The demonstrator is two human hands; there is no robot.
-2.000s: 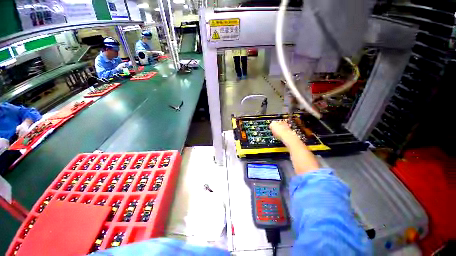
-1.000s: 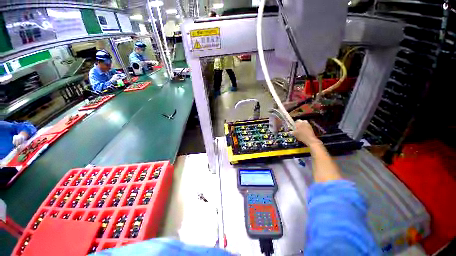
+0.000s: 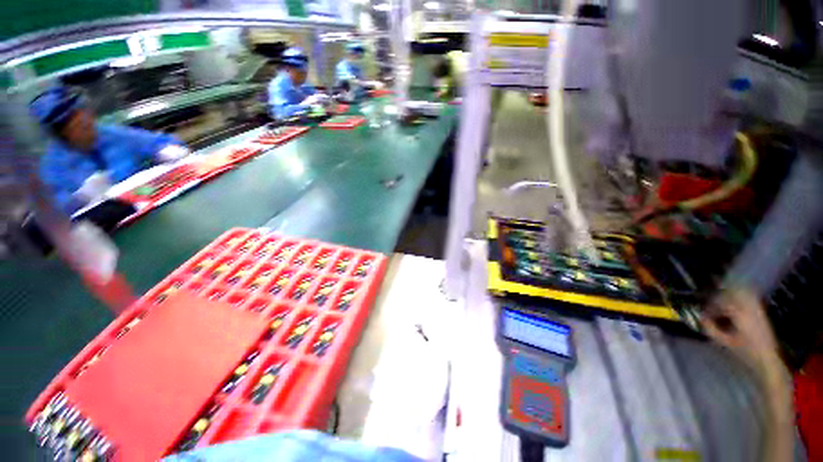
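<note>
The black fixture with a yellow edge (image 3: 582,299) lies on the machine bed and holds rows of small circuit boards. My right hand (image 3: 733,318) is blurred at the fixture's right end; whether its fingers hold anything cannot be told. The large red compartment tray (image 3: 311,397) is at the lower left, with boards in many pockets and a few pockets empty. A flat red divider sheet (image 3: 167,361) lies on the tray, with several boards bunched at its lower left corner. My left hand is out of the picture; only a blue sleeve shows at the bottom edge.
A teach pendant (image 3: 536,374) lies in front of the fixture. The machine's upright (image 3: 466,162) stands between bench and bed, and a white hose (image 3: 561,135) hangs over the fixture. Workers in blue sit along the green bench (image 3: 334,194) with red trays. A small dark tool (image 3: 392,181) lies there.
The view has turned left, so the tray and machine appear further right. My right hand has moved from over the boards to the fixture's right end. Bunched boards now show beside the divider sheet.
</note>
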